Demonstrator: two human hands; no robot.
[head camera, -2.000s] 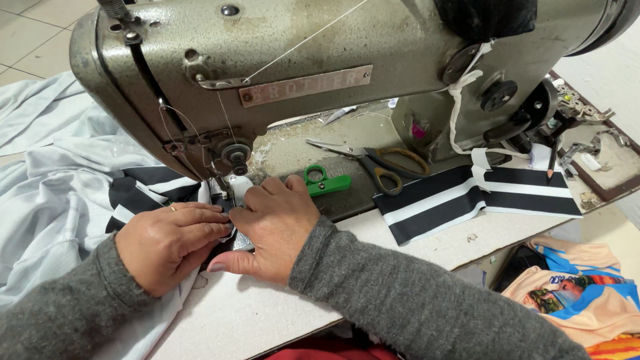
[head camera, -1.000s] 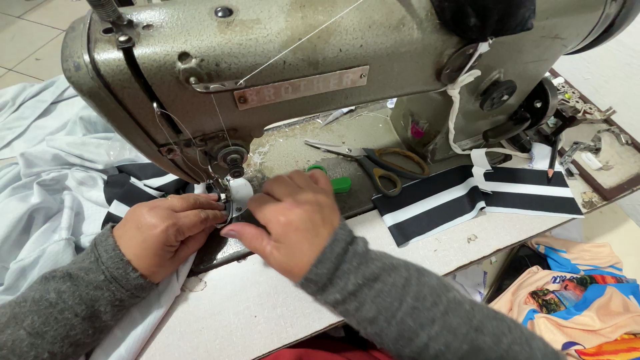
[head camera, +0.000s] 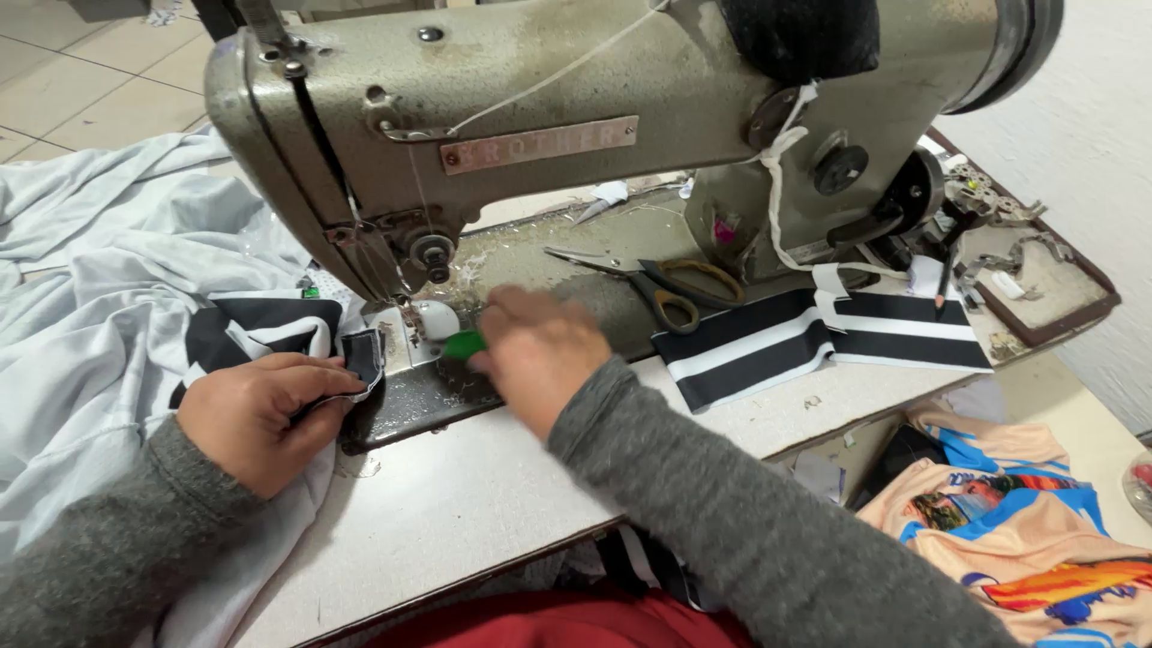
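Note:
My left hand (head camera: 270, 414) pinches the edge of a black and white striped fabric piece (head camera: 360, 360), left of the needle of a Brother sewing machine (head camera: 540, 108). Pale grey-white cloth (head camera: 81, 360) lies bunched beneath and behind that hand. A green-handled tool (head camera: 464, 345), probably thread snips, is in the fingers of my right hand (head camera: 540, 351), which is blurred and sits just right of the needle plate (head camera: 409, 337). Most of the tool is hidden by the hand.
Scissors (head camera: 661, 286) with dark and tan handles lie on the machine bed. Beside them is a striped black and white strip (head camera: 747, 355) with a pencil (head camera: 943, 279) on it. Metal parts fill a tray (head camera: 1071, 315) at right. Printed peach fabric (head camera: 999, 531) lies lower right.
The left hand has moved left with the striped fabric, away from the needle. My right hand has left the fabric and taken hold of the green tool, which lay on the machine bed.

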